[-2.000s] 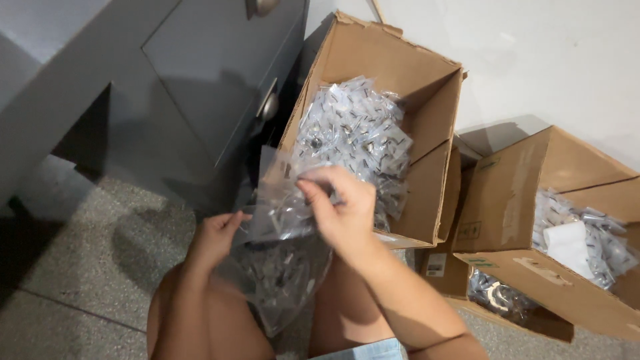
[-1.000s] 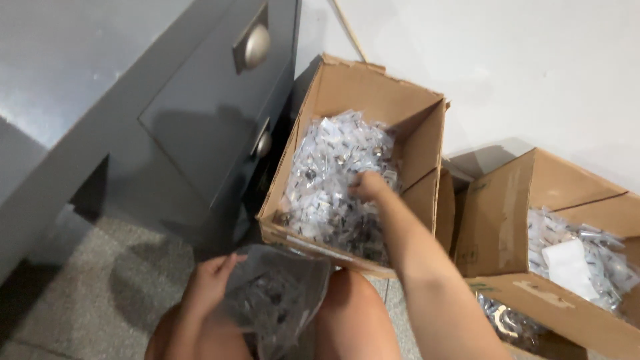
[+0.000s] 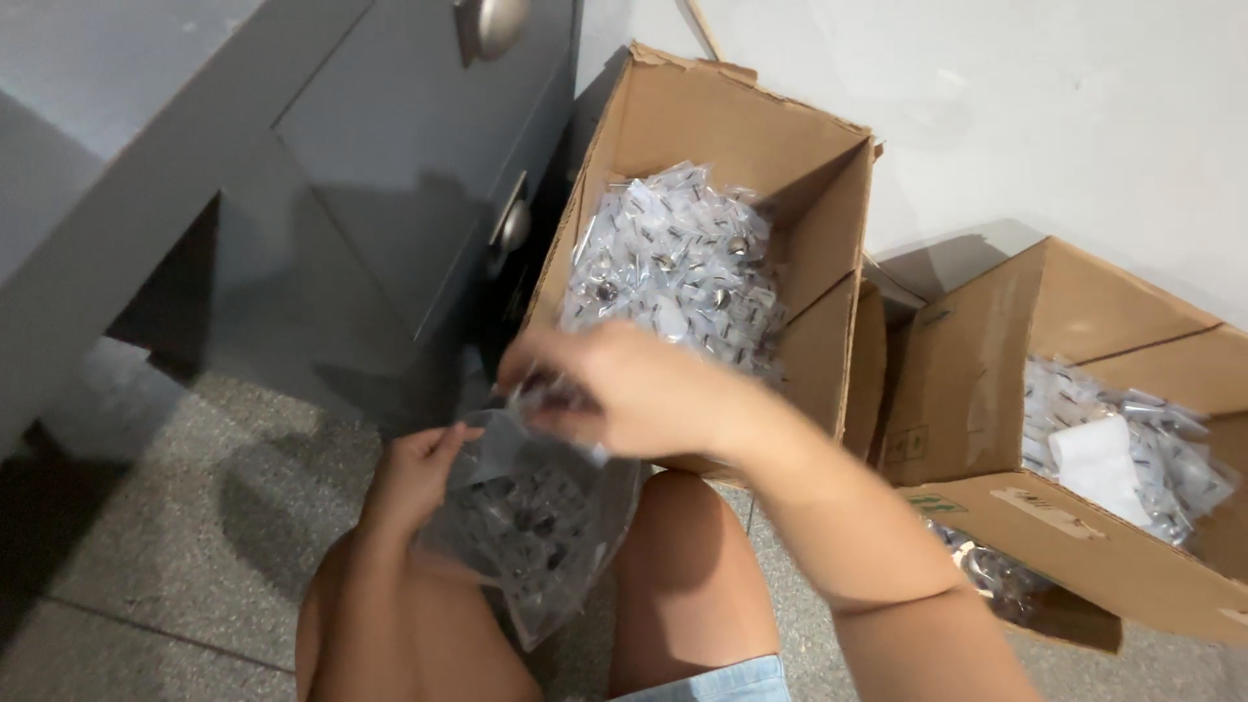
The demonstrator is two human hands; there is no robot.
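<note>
My left hand (image 3: 414, 478) pinches the rim of a clear plastic bag (image 3: 531, 546), which hangs over my lap between my knees and holds small packets with dark parts. At the mouth of the bag is my right hand (image 3: 609, 390), blurred, its fingers closed around small clear packets (image 3: 551, 390). Just beyond it stands an open cardboard box (image 3: 721, 117), tilted in view, with a heap of small clear plastic packets (image 3: 673, 263) inside; some show round metal parts.
A grey cabinet (image 3: 370, 185) with round metal knobs stands at the left. To the right, a second cardboard box (image 3: 985, 380) holds more packets and a white piece (image 3: 1102, 463). Beneath it, a lower box (image 3: 1082, 614) contains shiny packets. A pale wall (image 3: 1053, 117) rises behind.
My right hand has come back from the packet heap in the box to the mouth of the bag, with packets in its fingers. My left hand has stayed on the bag.
</note>
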